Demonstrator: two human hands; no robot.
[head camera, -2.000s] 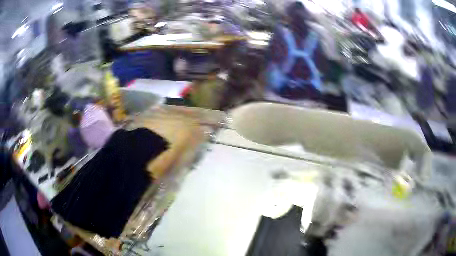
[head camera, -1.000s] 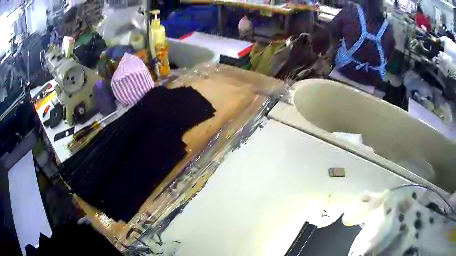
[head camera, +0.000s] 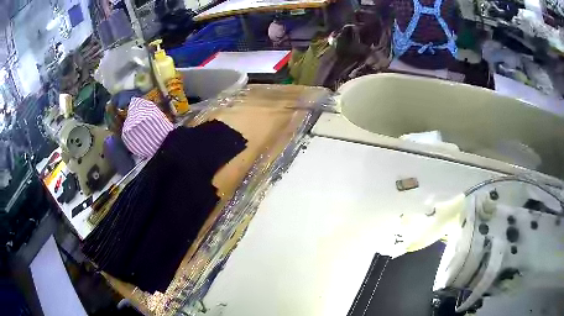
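Note:
A black garment panel lies on the white sewing table at the lower right, with a pale stitch line along its left side. Its right part goes behind the white sewing machine head, which has dark round spots. The needle area is not clearly visible. A bundle of black cut panels lies fanned out on the brown side board at the left. Neither of my hands is in view.
A small brown-grey block lies on the table. A beige trough runs behind it with white scraps inside. Striped cloth, a yellow bottle and another machine stand beyond the stack. A person's back shows at the top.
The view has steadied and shifted, so the machine head now shows more fully at the right. The stack and the panel on the table show no clear movement of their own.

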